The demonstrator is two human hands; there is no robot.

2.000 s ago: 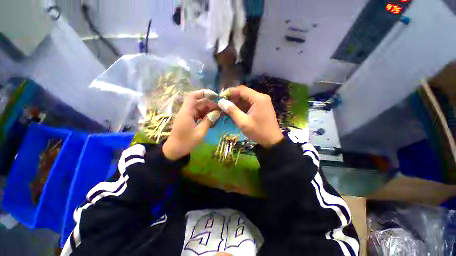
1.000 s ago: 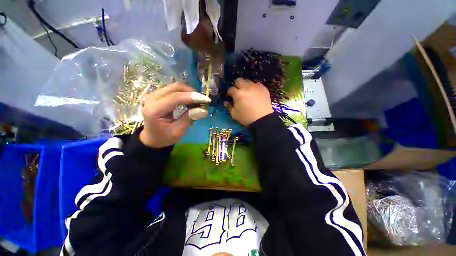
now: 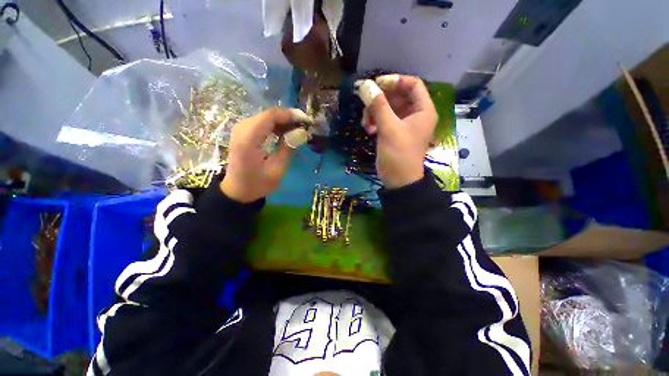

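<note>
My left hand (image 3: 255,156), with cream finger cots, pinches a slim gold-coloured piece that shows blurred at its fingertips, left of centre. My right hand (image 3: 402,132) is raised over the heap of black leads (image 3: 361,147), thumb and index finger near each other. A small dark bit shows at its thumb tip, but whether it is held is unclear. Gold-coloured pieces with dark ends (image 3: 330,213) lie in a row on the green and blue mat (image 3: 315,253), nearer my body. The machine head (image 3: 312,55) stands beyond the mat, partly blurred.
A clear plastic bag (image 3: 136,136) with loose gold-coloured pieces lies open at left. Blue bins (image 3: 77,257) stand at lower left, one with brownish pieces. White gloves (image 3: 301,16) hang at the top. A cardboard box (image 3: 519,283) and clear bag (image 3: 594,316) are at lower right.
My right hand has risen from the black leads, up and to the right. My left hand has shifted slightly right and up, still pinching the gold-coloured piece. The view has shifted a little.
</note>
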